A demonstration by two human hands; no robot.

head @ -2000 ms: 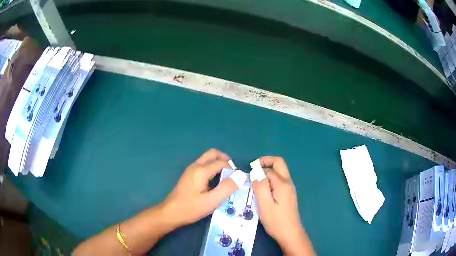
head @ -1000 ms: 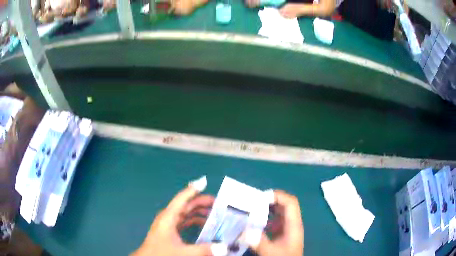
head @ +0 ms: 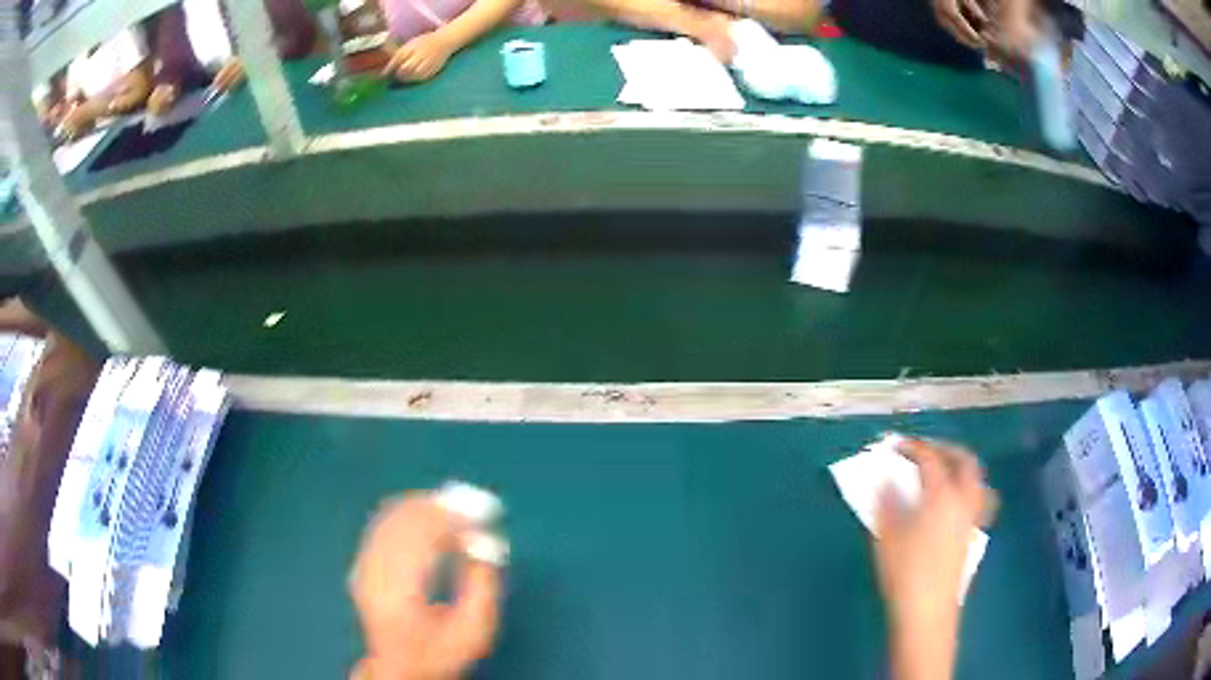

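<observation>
My left hand [head: 432, 585] is blurred above the bench at centre left, fingers curled, a gap by the thumb, white caps on fingertips; I see nothing in it. My right hand [head: 936, 518] is over a folded white paper [head: 871, 484] at the right of the bench and hides its middle; blur hides whether the fingers grip it. A blue-white carton [head: 831, 206] is at the dark green conveyor, beyond the pale rail, its white end towards me.
Fanned carton blanks [head: 133, 492] stand at the left of the bench, erected cartons [head: 1129, 511] at the right. The pale rail [head: 611, 399] runs between bench and conveyor [head: 531, 312]. Opposite are people's hands, white sheets [head: 675, 73] and a turquoise part [head: 523, 64]. A metal post stands upper left.
The carton has left my hands and is now at the conveyor. My left hand has come away empty; my right hand has moved right onto the paper. The view has tilted up.
</observation>
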